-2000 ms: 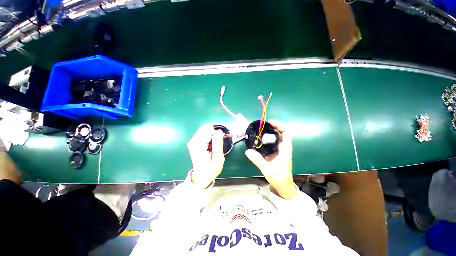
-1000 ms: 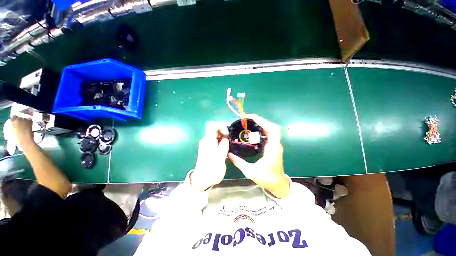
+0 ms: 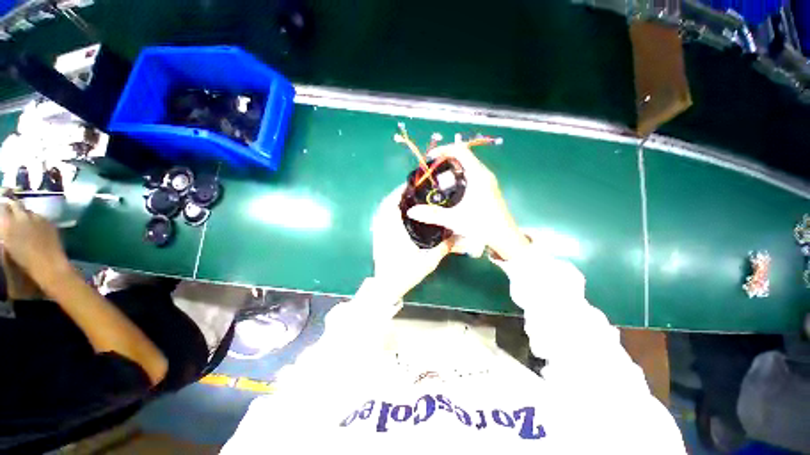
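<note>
A round black camera ball head [image 3: 428, 224] is held between my two hands over the green bench. A small white block shows in its open top. Red, orange and yellow wire leads [image 3: 423, 160] with small white plugs come out of it and point away from me. My left hand [image 3: 396, 243] holds the ball head from the left and below. My right hand [image 3: 480, 210] holds it from the right, with a finger lying across its front. The side of the ball head under my fingers is hidden.
A blue bin [image 3: 200, 135] with black parts stands at left. Several black round caps [image 3: 162, 202] lie below it. A coppery bunch [image 3: 758, 274] lies at right. A person's arm [image 3: 84, 293] reaches in at far left, near white parts. Brown board [image 3: 659, 80] at upper right.
The two separate black parts are now together in my hands. My right hand has moved over the front of the ball head. The view has shifted and tilted; the neighbour's hand has come in at left.
</note>
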